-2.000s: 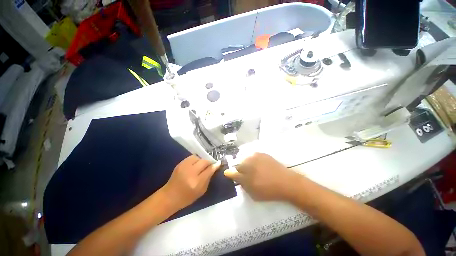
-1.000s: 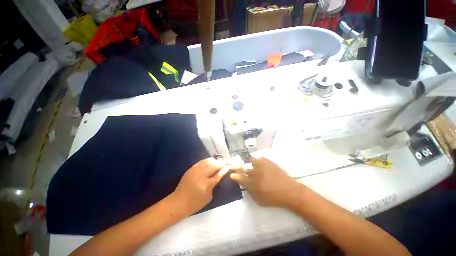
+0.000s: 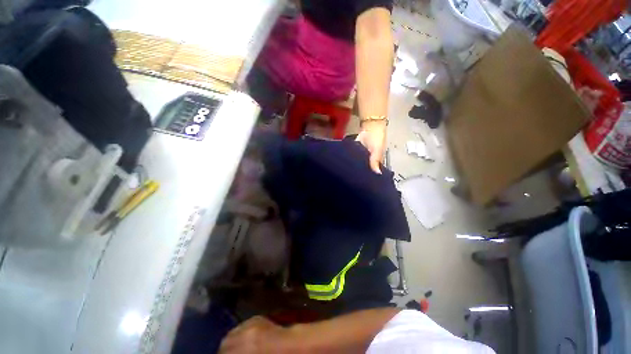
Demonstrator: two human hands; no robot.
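Note:
Navy cloth pieces [image 3: 332, 187] lie in a pile on the low metal stand [image 3: 402, 280] right of the sewing table. A yellow-green reflective band [image 3: 325, 289] with a silver centre shows on the pile's lower part. Another person's hand [image 3: 373, 145] rests at the pile's upper right edge. My right hand [image 3: 243, 339] is at the bottom edge, below the pile and apart from it, blurred and partly cut off; its fingers are not clear. Navy cloth [image 3: 200, 333] shows beside it. My left hand is out of the picture.
The white table [image 3: 156, 238] fills the left, with yellow-handled snips [image 3: 129, 206] and a control panel [image 3: 187, 115]. The other person's red stool [image 3: 317, 119] is behind the stand. A cardboard sheet [image 3: 512, 117] and a pale blue tub [image 3: 553, 276] stand right. Scraps litter the floor.
The view has swung right, from the needle area to the stand. My right hand has left the navy panel at the machine. Another person's arm has come into view.

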